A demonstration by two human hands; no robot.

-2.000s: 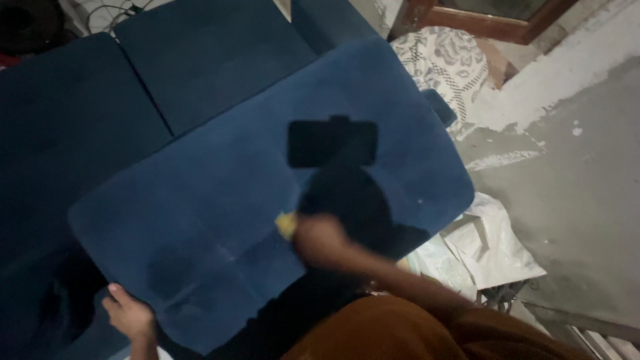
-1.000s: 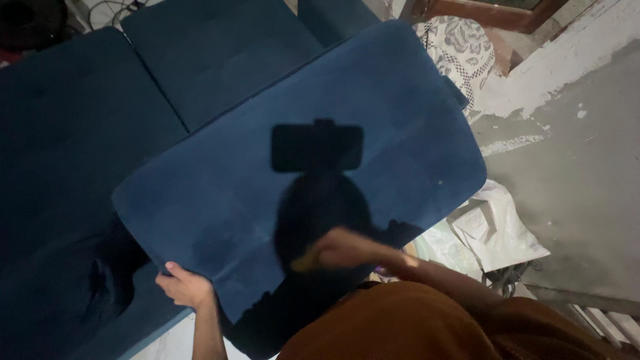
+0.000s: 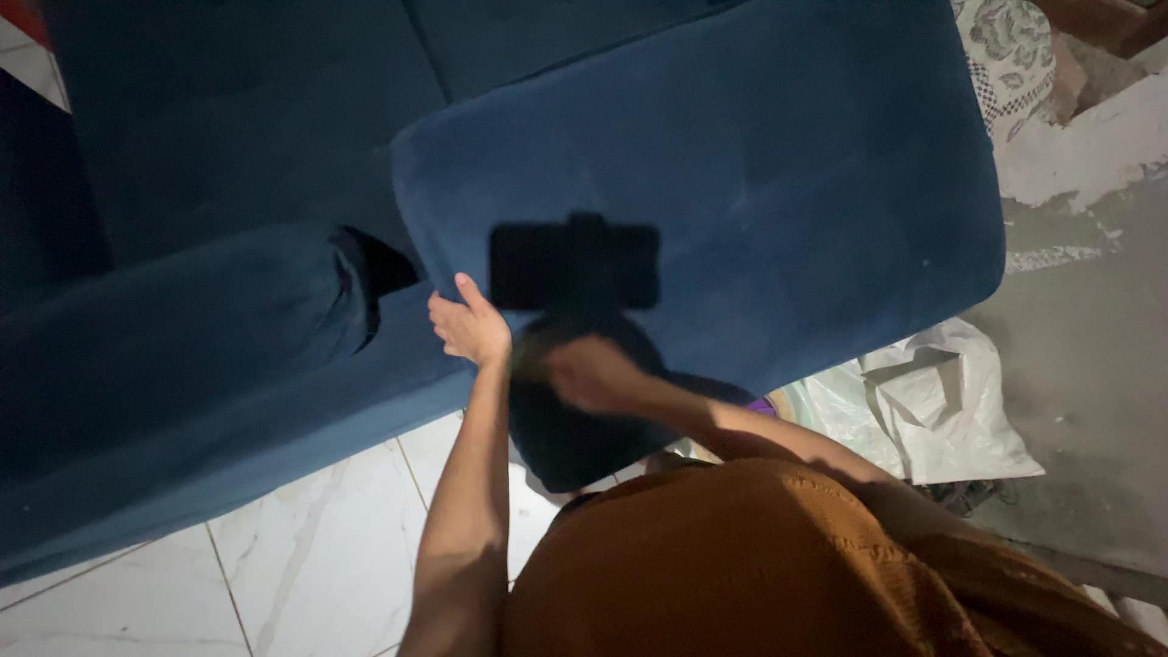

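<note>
A large blue fabric cushion (image 3: 776, 201) with rounded corners lies tilted across the view, its upper side against a darker blue sofa (image 3: 237, 137). My left hand (image 3: 472, 324) grips the cushion's left edge, the thumb on the top face. My right hand (image 3: 593, 372) is over the near left part of the cushion, in shadow and blurred. A small yellowish thing (image 3: 531, 358) shows dimly at its fingertips; its kind cannot be made out. A dark shadow of a head and a phone-like shape falls on the cushion around my right hand.
A rolled blue bolster or armrest (image 3: 219, 292) lies on the left. White marbled floor tiles (image 3: 319, 529) show below it. White plastic bags (image 3: 949, 401) are at the right, near a grey wall or floor surface (image 3: 1086, 365). A patterned cloth (image 3: 1008, 64) sits at the upper right.
The view has shifted left, showing more of the sofa and floor. My right hand has moved toward the cushion's left end, closer to my left hand. The yellow thing was clearer in the earliest frame.
</note>
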